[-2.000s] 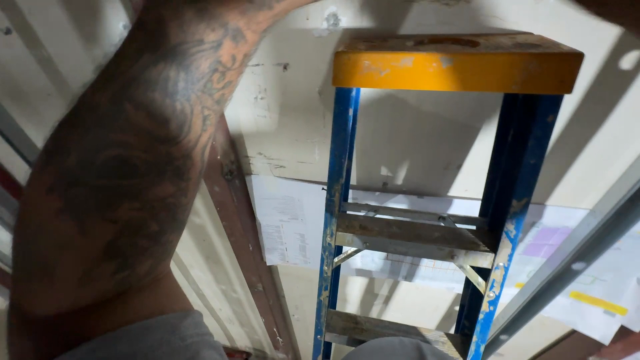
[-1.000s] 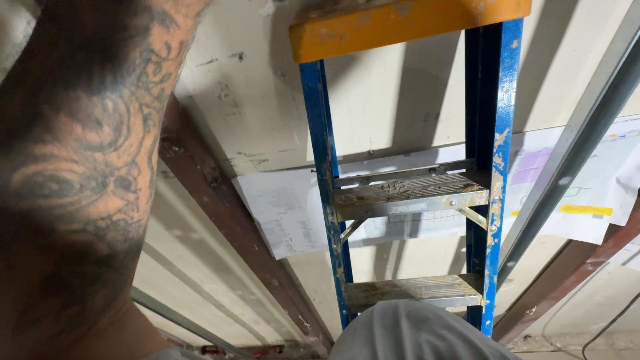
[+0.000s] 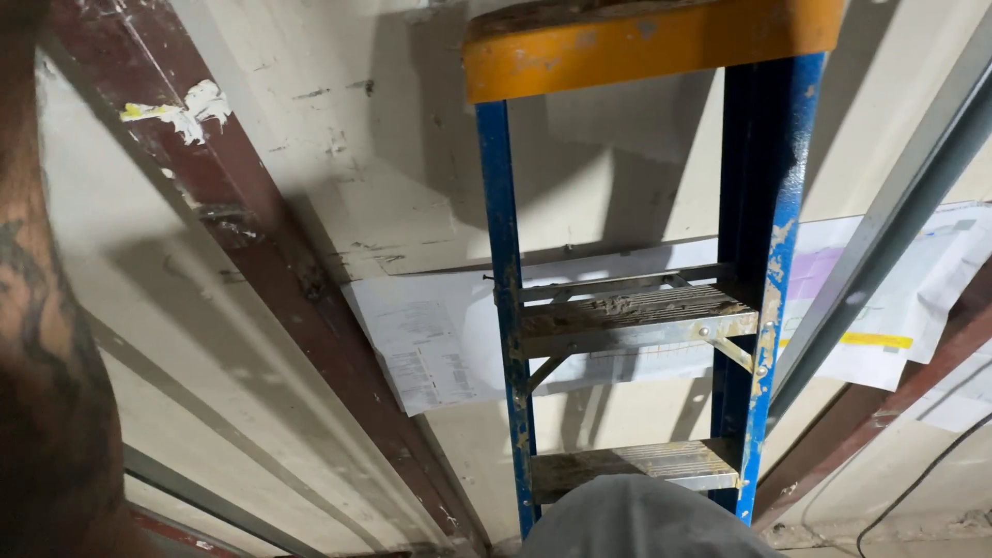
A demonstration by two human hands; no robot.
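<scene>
Neither of my hands shows; a tattooed forearm of mine runs up the left edge and out of the frame at the top. In front of me stands a stepladder with a scuffed orange top cap [image 3: 651, 50], blue side rails and dirty metal steps [image 3: 639, 318]. A knee in grey cloth [image 3: 643, 519] is against or just in front of the lower step [image 3: 697, 461]; whether they touch I cannot tell. What my hands hold or touch is hidden.
Behind the ladder, printed paper drawings [image 3: 422, 333] hang on a cream panel wall [image 3: 325, 155]. Dark red steel beams [image 3: 287, 271] slope on both sides, and a grey metal channel [image 3: 891, 209] crosses at the right. A dark cable [image 3: 914, 484] hangs at the lower right.
The tattooed arm has moved left and now shows only at the edge. The grey knee shows larger in front of the ladder than two seconds ago. The view has shifted somewhat.
</scene>
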